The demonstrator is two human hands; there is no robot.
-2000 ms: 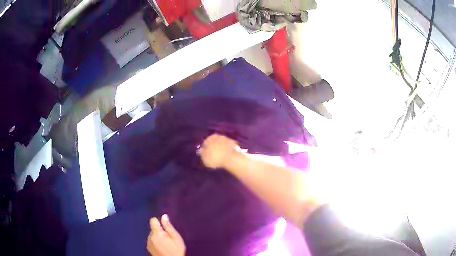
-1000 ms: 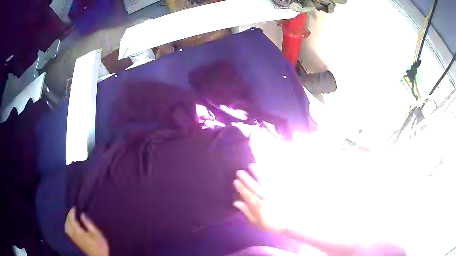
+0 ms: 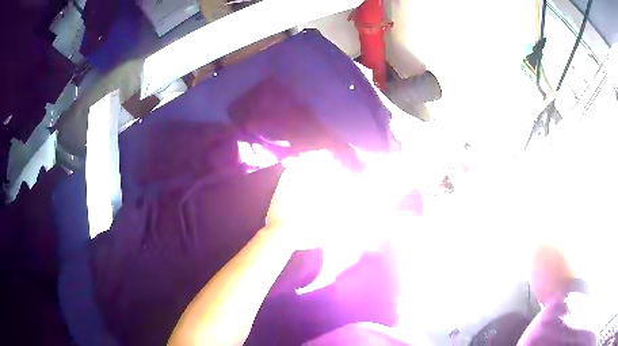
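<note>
A dark purple garment [image 3: 196,223] lies spread on a blue-violet padded table cover [image 3: 291,61], with folds on its left part and its right part lost in white glare. My left forearm reaches up from the bottom over the garment. My left hand [image 3: 298,192] is at the garment's middle, washed out by glare, so its fingers and any grip cannot be made out. My right hand [image 3: 552,263] is partly visible at the far right, off the garment, blurred and overexposed; what it touches cannot be told. No iron can be made out.
A long white strip [image 3: 230,40] crosses the table's far edge, and another white strip [image 3: 103,169] lies at the left. A red pipe [image 3: 371,47] stands behind the table. Cables [image 3: 539,61] hang at upper right. Dark cloth fills the left side.
My left hand has moved from the garment's lower left corner to its middle. My right hand has moved off the garment to the far right. The garment remains spread out.
</note>
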